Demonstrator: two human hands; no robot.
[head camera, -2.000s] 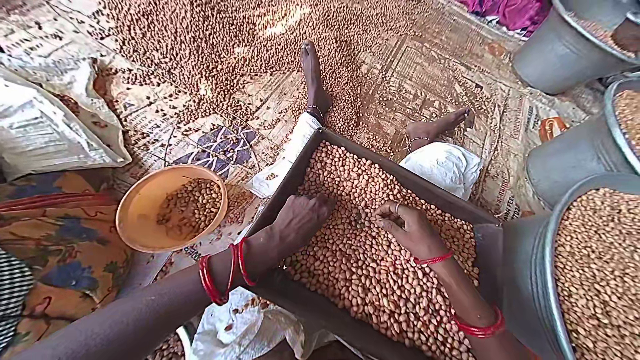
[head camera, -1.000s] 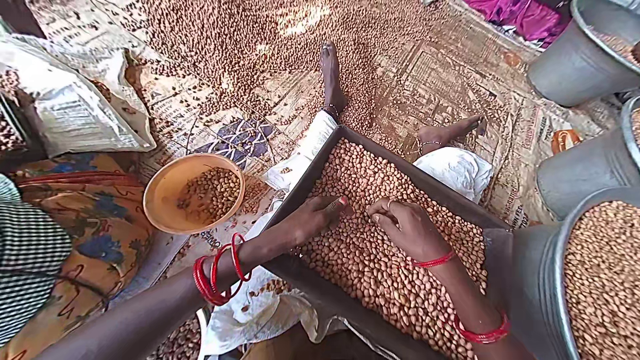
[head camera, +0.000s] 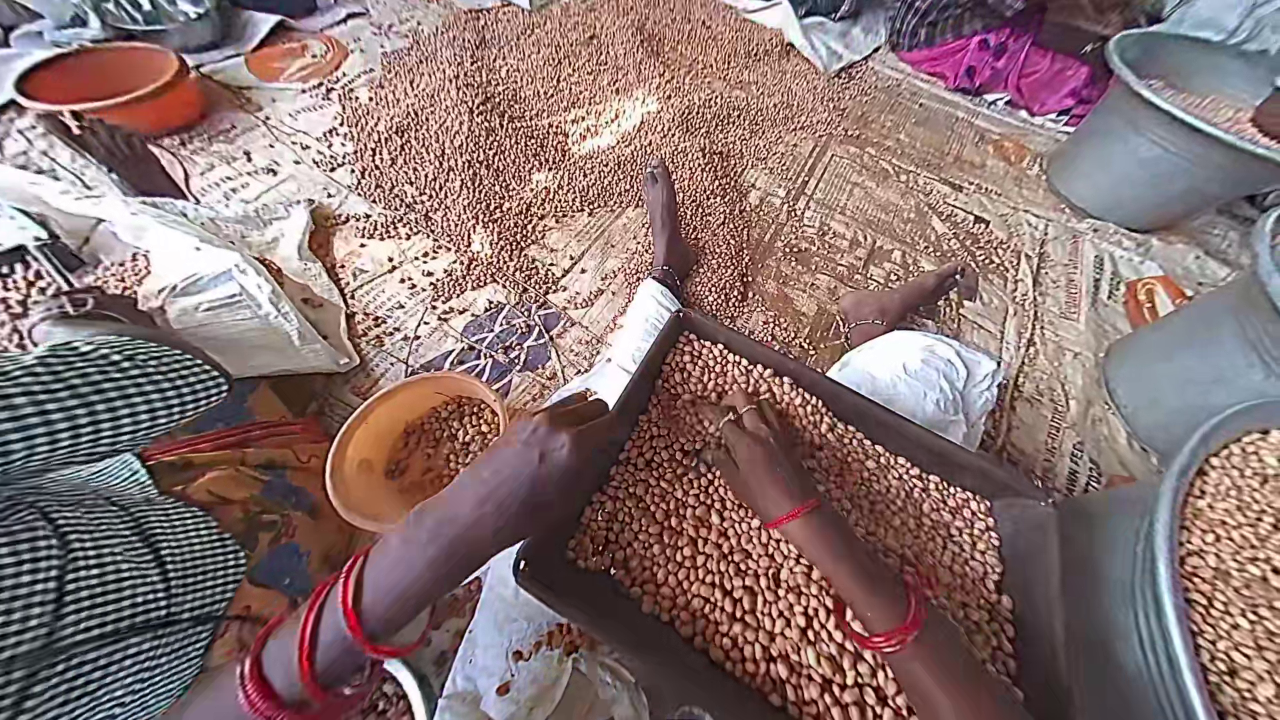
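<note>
A dark rectangular tray (head camera: 880, 440) full of small brown nuts or seeds (head camera: 800, 600) lies tilted across my lap. My right hand (head camera: 755, 450) rests among them, fingers spread and touching the surface; a ring and red bangles show on it. My left hand (head camera: 570, 440) is over the tray's left wall, beside an orange plastic bowl (head camera: 345, 450) that holds a small heap of similar pieces. Its fingers are mostly hidden behind the back of the hand, so its grip is unclear.
A large heap of the same pieces (head camera: 520, 130) spreads over the printed floor sheet. Metal buckets (head camera: 1130, 150) line the right side. At left are a white sack (head camera: 220, 280), a red-orange tub (head camera: 150, 105) and a person's checked cloth (head camera: 100, 540). Bare feet (head camera: 665, 220) lie beyond the tray.
My left hand has moved from over the nuts to the tray's left wall, toward the bowl. My right hand's fingers have spread on the nuts. The view has tilted up.
</note>
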